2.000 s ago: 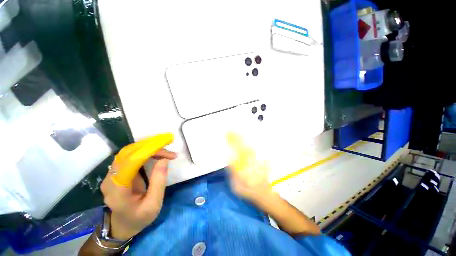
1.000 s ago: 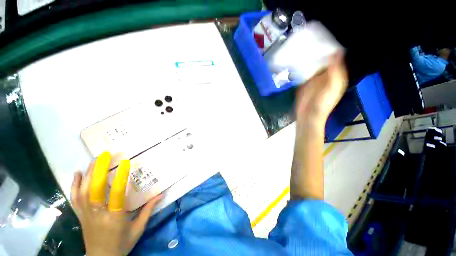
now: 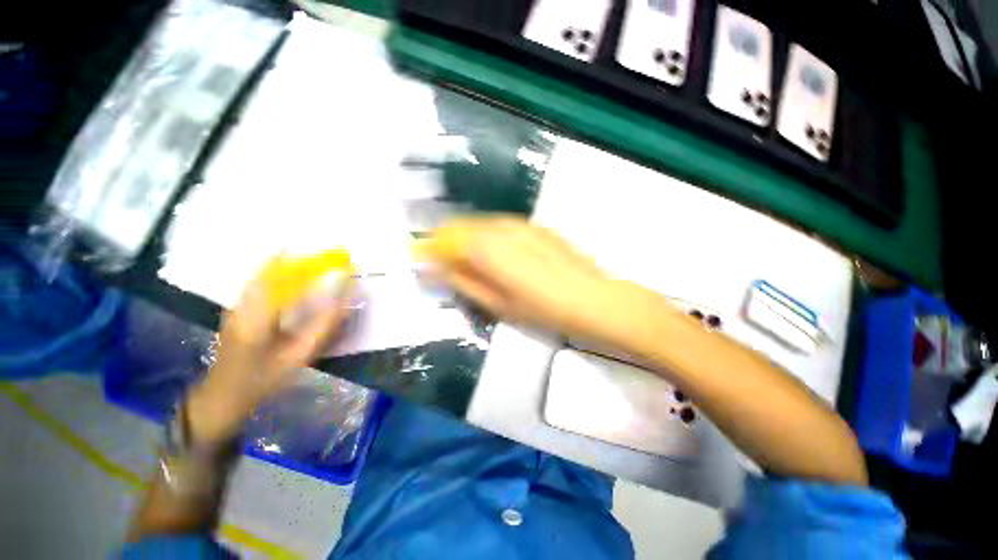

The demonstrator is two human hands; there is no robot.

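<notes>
White film backing sheets lie in a bright, glaring stack at the left. My left hand, with yellow finger cots, is at the stack's near edge. My right hand reaches across to the stack's right side, fingers towards my left hand. A pale sheet shows between the hands; blur hides whether either grips it. A smartphone lies back up on the white pad. A second phone beyond it is mostly hidden under my right forearm, its lenses showing. A small white block with a blue edge lies right of the phones.
A black tray holding several phones stands on the green ledge behind. A crinkled plastic bag lies far left. A blue parts bin with a bottle and white wipe is at right. A blue-edged tray is below the bench.
The view has swung left. My right hand has moved from the blue bin to the film sheets and no longer has the white wipe. My left hand has left the phones for the sheets.
</notes>
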